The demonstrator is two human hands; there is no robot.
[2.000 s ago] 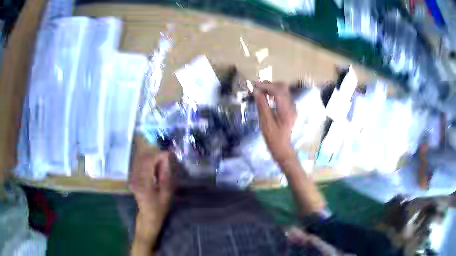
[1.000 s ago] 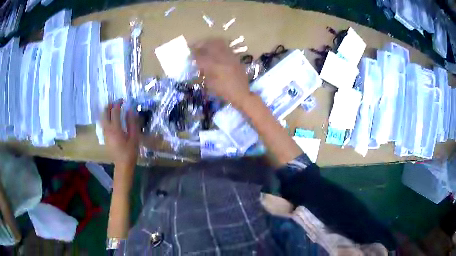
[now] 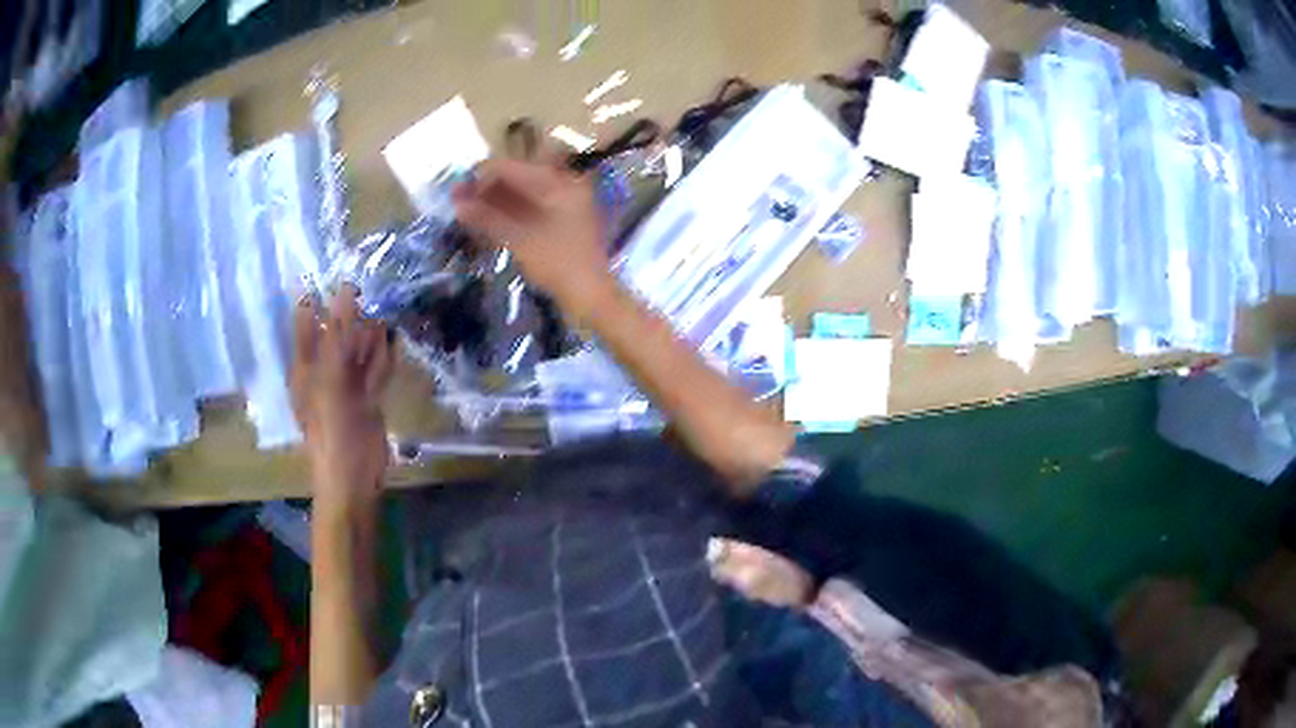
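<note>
My right hand [image 3: 533, 221] is over the right part of the heap, beside a white leaflet [image 3: 436, 147]; its fingers are blurred and I cannot tell if they hold anything. My left hand [image 3: 341, 373] is at the left edge of the heap of clear bags and dark parts [image 3: 452, 309], its fingertips at the bags; its grip is unclear. A slanted tray [image 3: 746, 213] with parts in it lies right of the heap, partly hidden behind my right forearm.
Frosted trays lie in rows at left [image 3: 135, 285] and at right [image 3: 1076, 199]. White leaflets [image 3: 839, 381] and light blue cards [image 3: 934, 322] lie between heap and right trays. Black cables [image 3: 718, 107] and small white pieces [image 3: 616, 110] lie at the back. The bench's front edge runs before me.
My right hand has moved left and a little down, towards the white leaflet. My left hand stays near the heap's left edge. The view has shifted, and the slanted tray appears further left and higher.
</note>
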